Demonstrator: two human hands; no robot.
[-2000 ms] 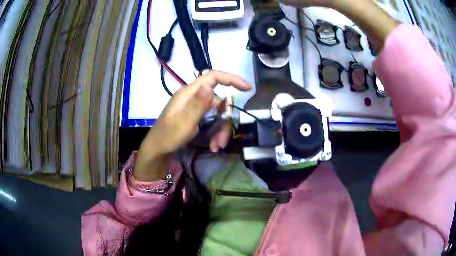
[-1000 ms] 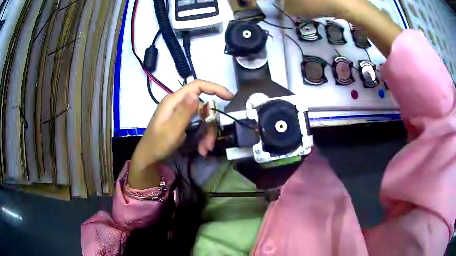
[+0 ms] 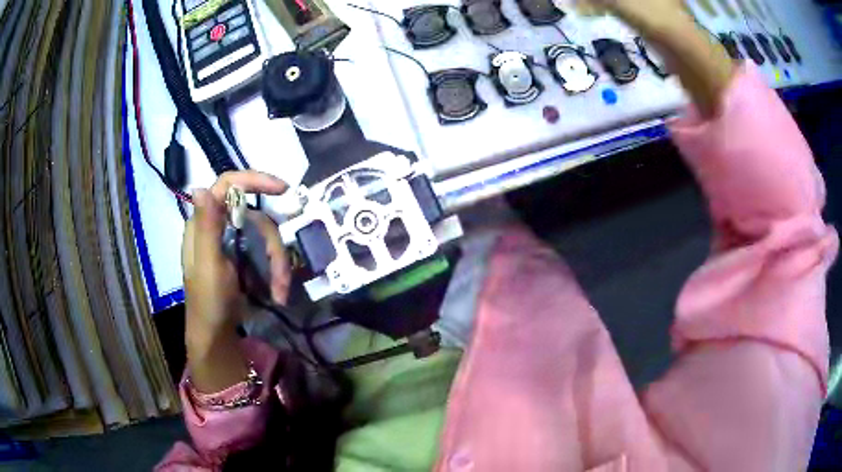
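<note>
The silver-white square test fixture [image 3: 366, 221] shows its spokes and centre hub, with no black disc on it. A black round-topped mount [image 3: 297, 83] stands beyond it on the same dark base. My left hand [image 3: 231, 244] is left of the fixture, its fingers around a small whitish connector [image 3: 236, 205] with wires. My right hand [image 3: 614, 7] is at the top edge, partly cut off, over the foam tray [image 3: 499, 138]; what it holds cannot be seen. Round units [image 3: 456, 95] lie in rows in the tray.
A handheld digital meter [image 3: 220, 46] lies at the upper left, with a narrow brown module [image 3: 309, 20] beside it. A thick black coiled cable [image 3: 185, 101] runs left of the meter. Stacked foam trays [image 3: 69, 212] fill the left side. The bench's blue edge [image 3: 591, 146] runs across the right.
The black disc unit has gone from the fixture, baring its spokes. The view has turned rightward, so the fixture appears further left. My right hand is now further right over the tray.
</note>
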